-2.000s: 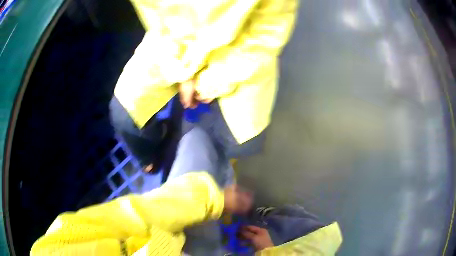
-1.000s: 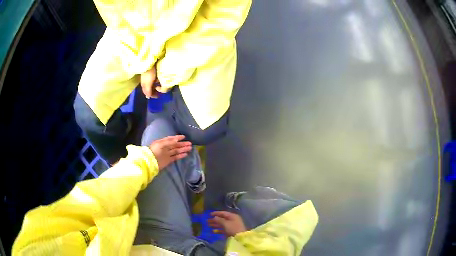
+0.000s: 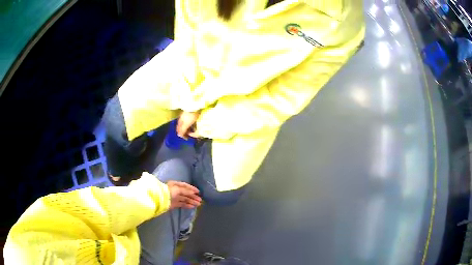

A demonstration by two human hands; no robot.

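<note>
My left hand (image 3: 183,195) rests flat on the knee of my blue-grey trousers (image 3: 158,233), fingers extended and holding nothing. Its yellow smock sleeve (image 3: 98,212) comes in from the lower left. My right hand is out of the picture. A small bit of blue stool shows at the bottom edge, between my legs.
A person in a yellow smock (image 3: 238,77) sits close in front, hands (image 3: 187,124) together between the knees, above a blue stool (image 3: 177,138). A blue lattice pallet (image 3: 93,160) lies low at left. A green line surface (image 3: 26,26) is upper left. A yellow floor line (image 3: 433,155) runs at right.
My view has shifted, so more of the seated person's smock and its logo shows. My left hand stays on my knee. My right hand, earlier at the lower middle, has left the picture.
</note>
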